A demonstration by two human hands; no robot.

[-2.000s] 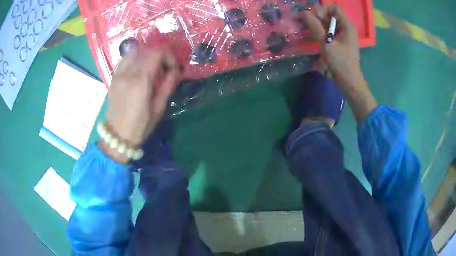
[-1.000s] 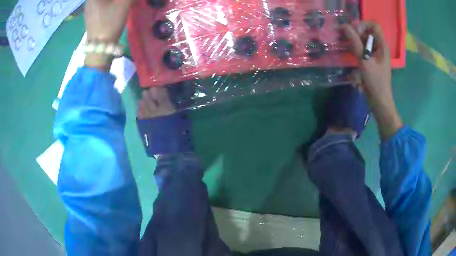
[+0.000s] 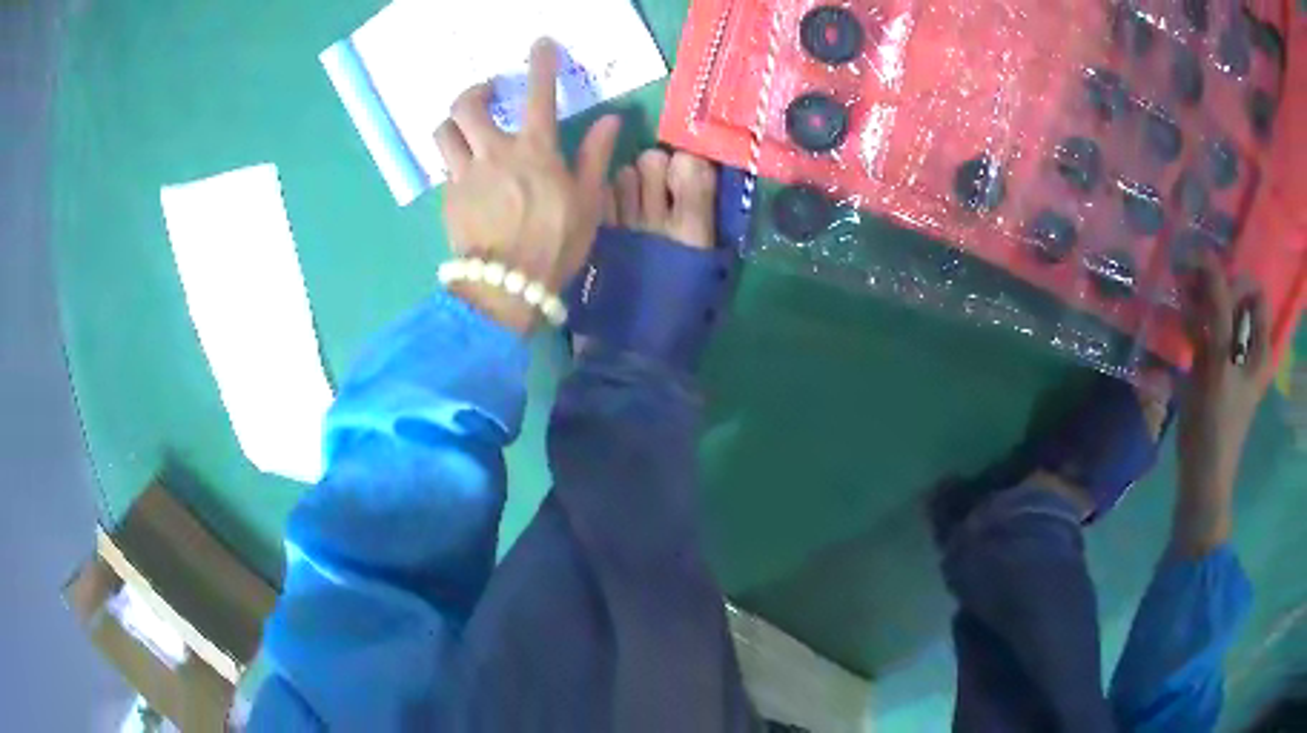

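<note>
The red tray (image 3: 705, 93) lies on the floor at the upper right, with the clear blister tray (image 3: 917, 265) over it, overhanging its near edge. Black round parts (image 3: 817, 122) sit in its pockets. My left hand (image 3: 513, 201) is over the notebook (image 3: 416, 65), index finger extended onto the page, fingers apart, holding nothing. The notebook has a blue-edged binding and faint writing. My right hand (image 3: 1215, 358) is at the tray's near right edge, holding the marker pen (image 3: 1243, 337); whether it also grips the tray or sheet is unclear.
A blank white paper strip (image 3: 251, 322) lies on the green floor at left. An open brown carton (image 3: 187, 602) is at the lower left. My feet in blue slippers (image 3: 645, 294) are just below the tray, the left one beside the notebook. A pale board edge (image 3: 803, 673) is at bottom centre.
My left hand has moved from the tray's left side to the notebook. The view has turned left, so the tray now appears tilted at right. My right hand still holds the pen by the tray edge.
</note>
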